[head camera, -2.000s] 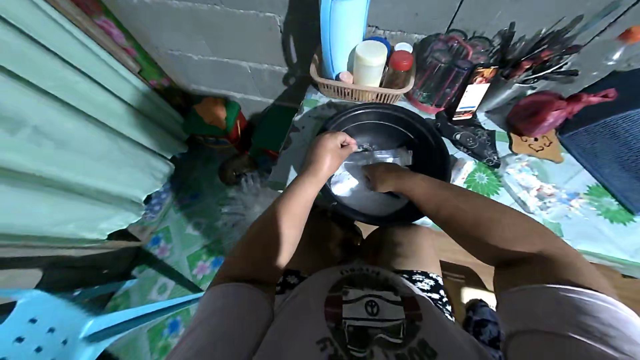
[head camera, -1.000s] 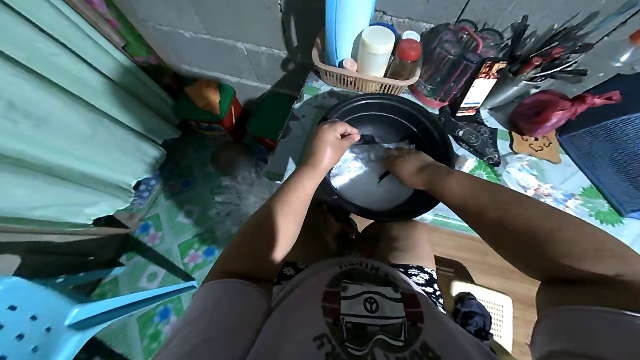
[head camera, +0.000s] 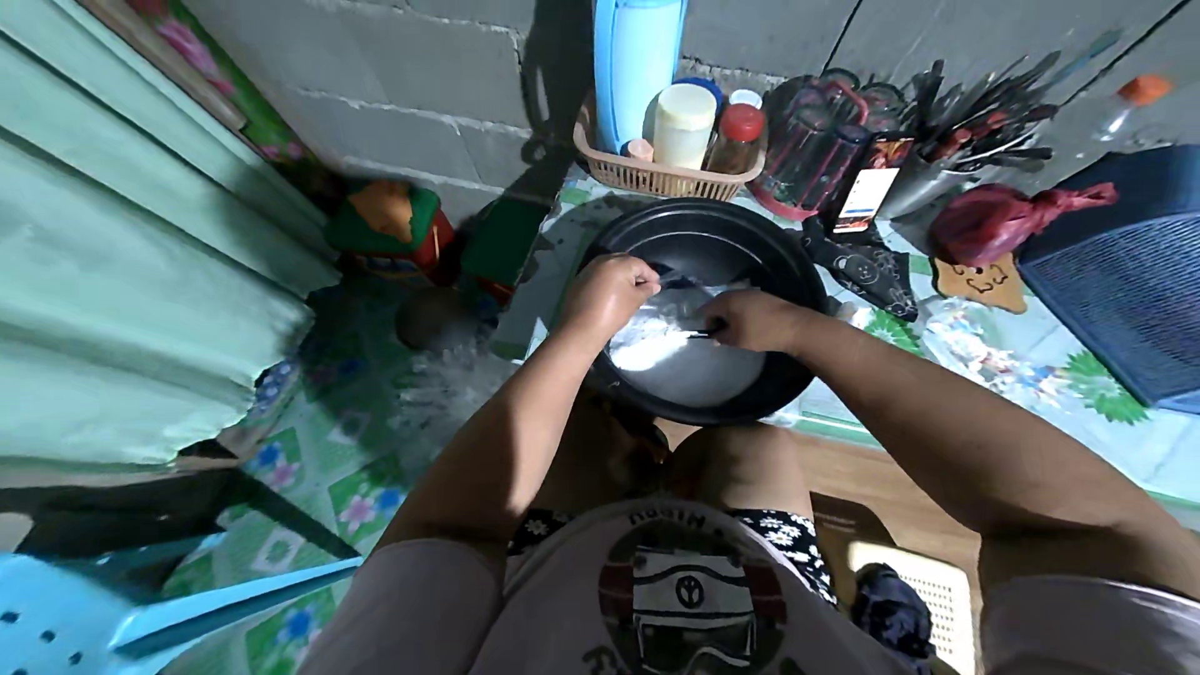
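A round black plastic basin (head camera: 698, 412) stands at the table's near edge, with whitish contents (head camera: 703, 375) that I cannot identify. Over them lies a clear plastic bag (head camera: 647, 328), shining in the light. My left hand (head camera: 614, 289) pinches the bag's upper edge between thumb and fingers at the basin's left side. On the right, my right hand (head camera: 755, 321) is closed around a thin dark handle (head camera: 698, 333) that points left across the bag; the tool's far end is hidden or too unclear to name.
Behind the basin are a tan plastic basket (head camera: 670, 178) of jars, a pink-based glass rack (head camera: 797, 178), a propped phone (head camera: 867, 192) and a metal holder of cutlery (head camera: 923, 183). A knotted red plastic bag (head camera: 994, 225) lies right, beside a dark blue mesh-patterned object (head camera: 1116, 272).
My right hand, with fingers spread over the plastic bag one second ago, is now closed around the dark handle. My left hand still pinches the bag at the basin's left.
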